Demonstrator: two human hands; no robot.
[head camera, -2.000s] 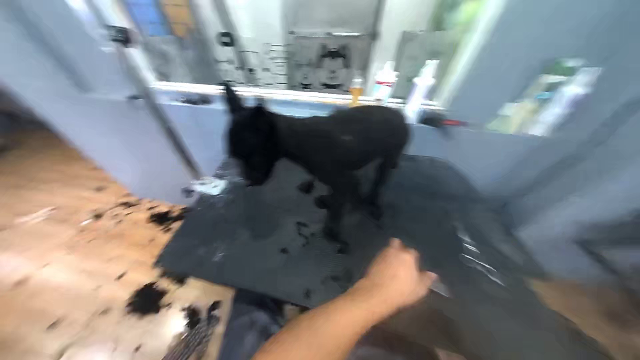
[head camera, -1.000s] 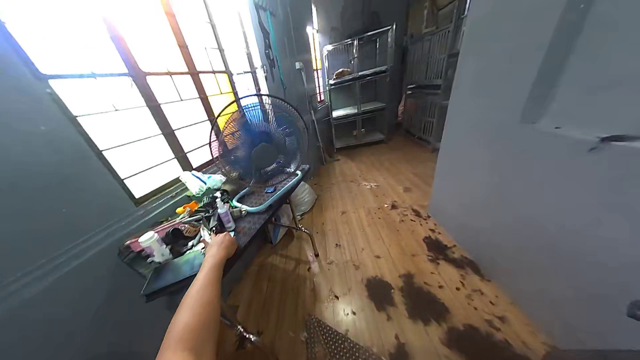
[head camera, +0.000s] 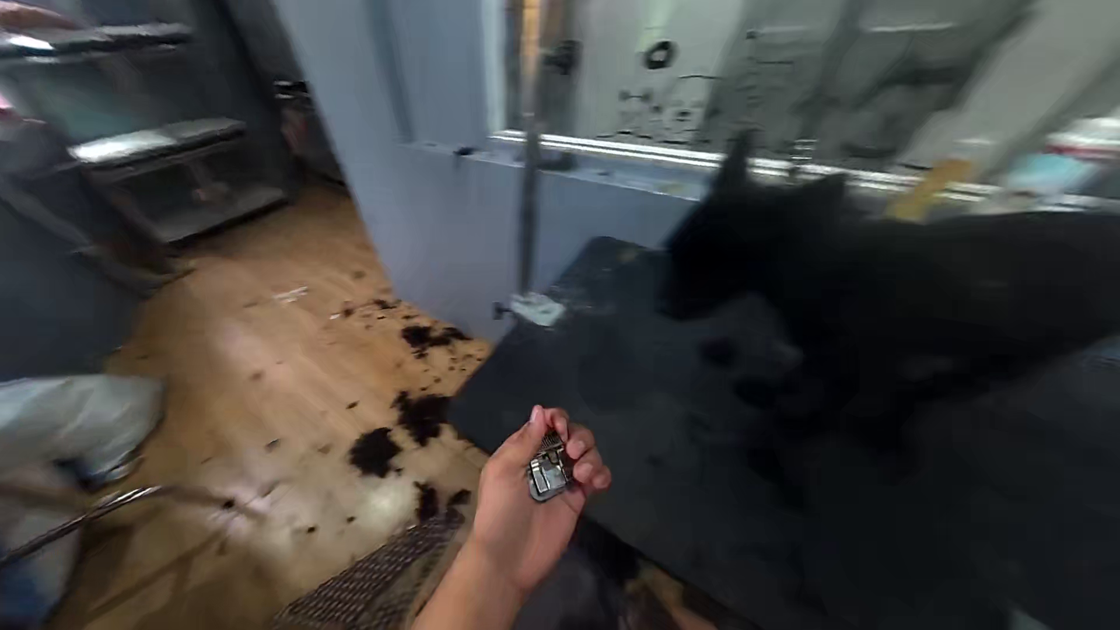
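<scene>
My left hand (head camera: 534, 499) is palm up, low in the middle of the view. Its thumb and curled fingers hold a small metal clipper blade (head camera: 549, 472), with fine teeth toward the fingertips. Beyond it and to the right, a black dog (head camera: 884, 280) with upright ears stands on a dark grooming table (head camera: 604, 367), its head toward the left; motion blur hides its legs. My left hand is over the near left edge of that table, apart from the dog. My right hand is out of view.
An upright metal pole (head camera: 528, 192) with a clamp (head camera: 537, 309) stands at the table's far left corner. Clumps of dark hair (head camera: 374, 451) lie on the wood floor. Metal shelving (head camera: 166, 144) and a pale bag (head camera: 79, 420) are at left. Blurred bottles (head camera: 1072, 157) line the window ledge.
The view has swung from the side table with the fan to the dog's table. My left hand, which reached among the items there a second ago, now shows the clipper blade in its fingers.
</scene>
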